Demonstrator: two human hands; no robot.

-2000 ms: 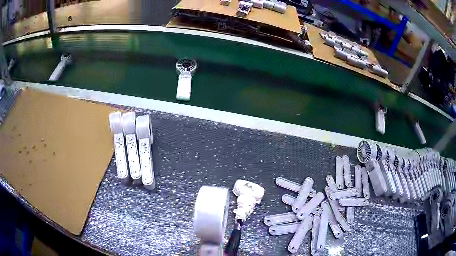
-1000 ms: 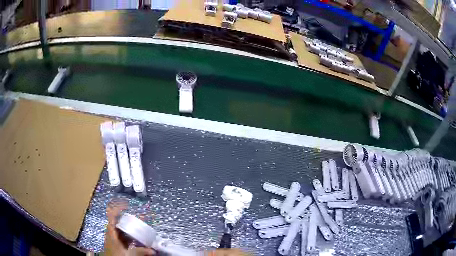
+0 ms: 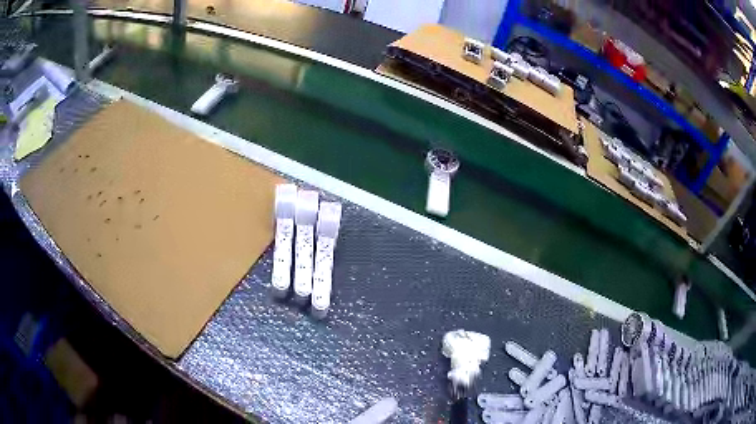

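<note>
Neither of my hands is in the picture. The rounded end of a white strip-like piece [image 3: 377, 411] pokes in at the bottom edge; the rest is cut off, and I cannot tell what holds it. Three white handheld fans [image 3: 305, 244] lie side by side on the silvery bubble wrap, heads away from me. The padded hammer [image 3: 466, 352] lies with its white wrapped head up and its black grip towards me. Loose handle covers [image 3: 543, 387] lie criss-cross right of it. A long overlapping row of fans [image 3: 684, 368] lies at the far right.
A cardboard sheet [image 3: 157, 224] with tiny dark specks lies at left. Papers [image 3: 35, 128] lie beyond it. The green conveyor [image 3: 356, 128] runs beyond the bench's pale rail, carrying spaced single fans [image 3: 439, 186]. Cardboard with white parts [image 3: 497, 79] stands past it.
The view has turned left, so the bench things sit further right. The hands and the fan held low in the earlier frame are out of view; only a white rounded end shows at the bottom.
</note>
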